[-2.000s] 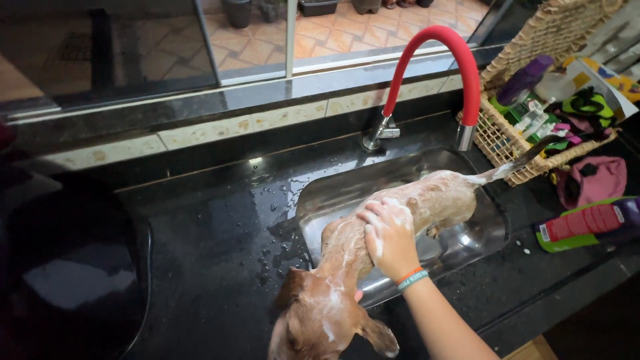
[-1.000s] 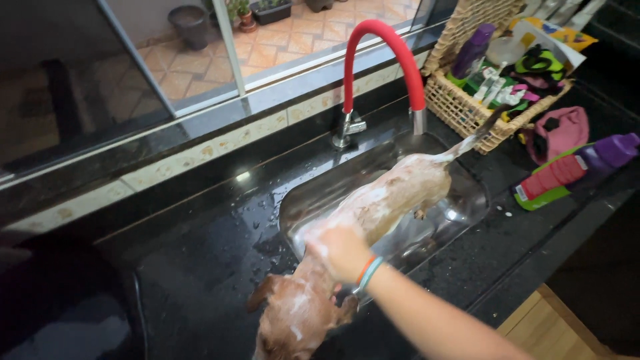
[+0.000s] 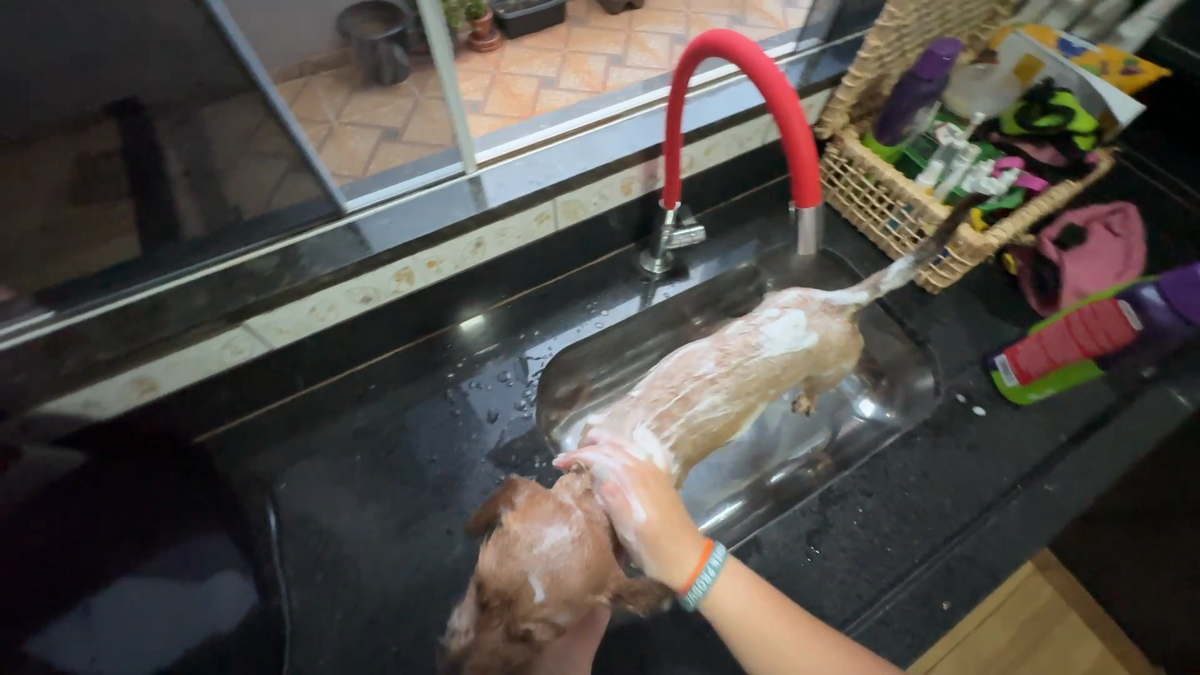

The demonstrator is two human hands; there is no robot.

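Note:
A wet brown dog [image 3: 722, 375] with white lather on its back stands with its hind part in the steel sink [image 3: 923, 380]; its head, at the bottom of the view, is over the black counter. My right hand [image 3: 637, 502], foamy and with two wristbands, curls over the back of the dog's neck. Under the dog's head, part of my left hand [image 3: 577, 647] shows at the bottom edge; its fingers are hidden. The red flexible faucet [image 3: 727, 47] arches above the far side of the sink, its spout behind the dog's rump.
A wicker basket [image 3: 867, 192] holding bottles and small items stands at the back right, near the dog's tail. Beside it are a pink cloth item [image 3: 1097, 248] and a purple and green bottle [image 3: 1069, 347] lying down. A dark round object [image 3: 131, 562] occupies the counter's left.
My right hand has moved along the dog from its upper back to the neck. More white lather shows on the rump. The view has shifted.

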